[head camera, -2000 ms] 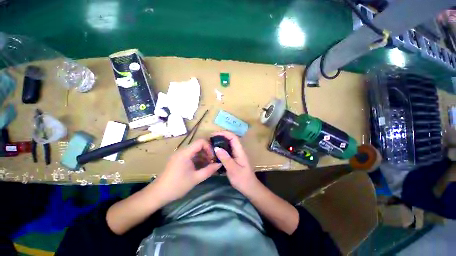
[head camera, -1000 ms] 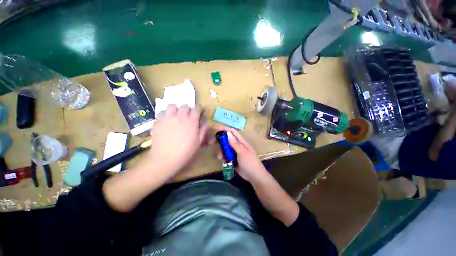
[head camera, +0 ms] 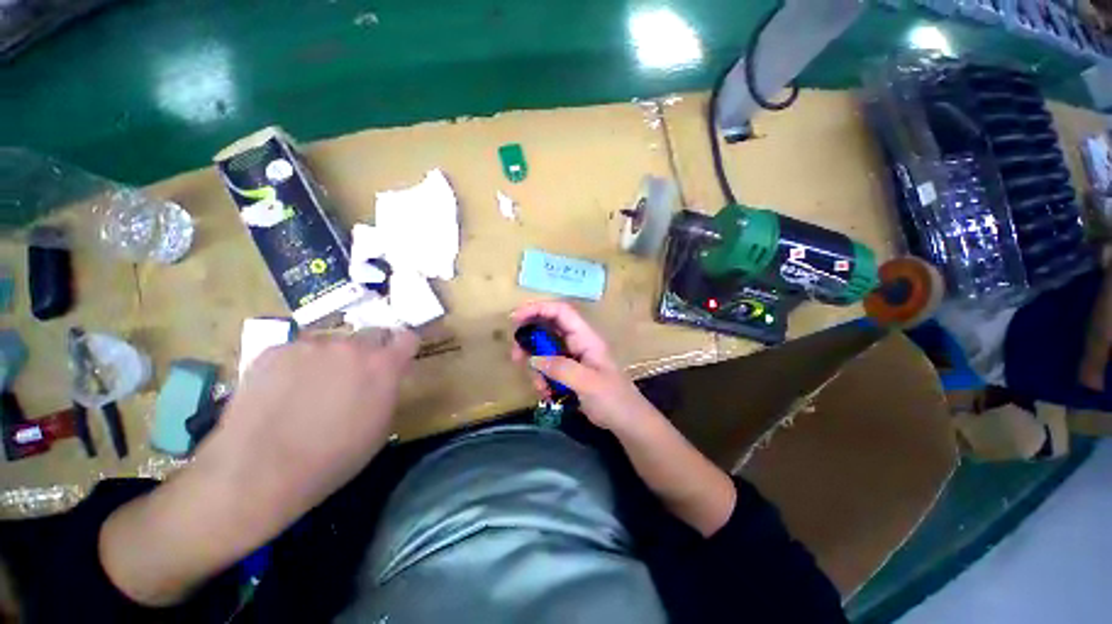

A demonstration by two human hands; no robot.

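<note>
My right hand (head camera: 583, 368) holds a small black housing with a bright blue part (head camera: 544, 349) showing along it, above the bench's front edge. A small green piece (head camera: 549, 414) shows at its lower end. My left hand (head camera: 323, 384) is palm down over the bench at centre left, its fingertips by the crumpled white cloth (head camera: 418, 228). It covers most of the black-handled brush; whether it grips anything is hidden. Thin dark picks (head camera: 437, 349) lie just right of its fingertips. A pale blue printed block (head camera: 562, 274) lies beyond my right hand.
A mini grinder (head camera: 780, 254) stands at right, red light on. Beyond it is a clear tray of black parts (head camera: 988, 183). A printed carton (head camera: 289, 226), blue-green block (head camera: 183, 406), white block (head camera: 262, 338), clear cup (head camera: 110, 368) and plastic bottle (head camera: 144, 228) are at left.
The housing, first between both hands, is now only in my right hand with blue showing. My left hand has moved left, first over the cloth, then lower over the brush. The view has shifted.
</note>
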